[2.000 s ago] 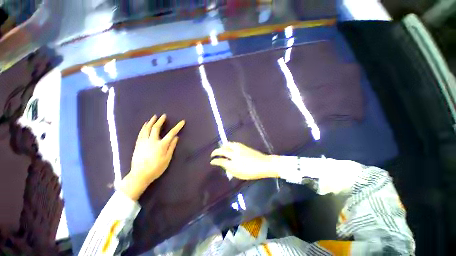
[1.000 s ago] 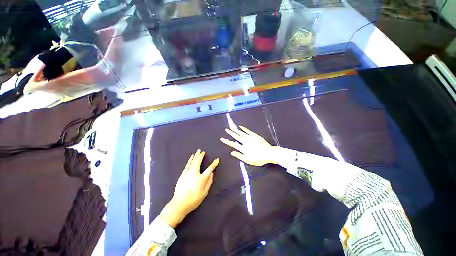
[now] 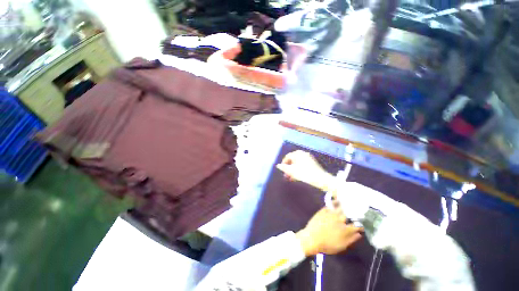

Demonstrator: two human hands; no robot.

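Note:
The maroon-brown cloth panel (image 3: pixel 279 207) lies in the blue-bordered template (image 3: pixel 257 196) under the glossy clear sheet. My right hand (image 3: pixel 307 169) reaches across to the panel's upper left corner, its fingers curled together; blur hides whether anything is between them. My left hand (image 3: pixel 331 230) is lower down over the panel, beside and partly against my right sleeve, its fingers bent and partly hidden. The orange-yellow strip (image 3: pixel 392 154) runs along the template's far side.
A thick maroon stack of cut pieces (image 3: pixel 171 142) lies left of the template. An orange-pink basket (image 3: pixel 256 75) with black cloth stands behind. Blue slatted crates (image 3: pixel 20 136) stand on the green floor at far left. A red and black item (image 3: pixel 469 118) shows behind the clear cover.
The view has swung left, bringing the whole stack, crates and floor in. My right hand has moved left to the panel's corner and its spread fingers have curled. My left hand now lies near my right sleeve.

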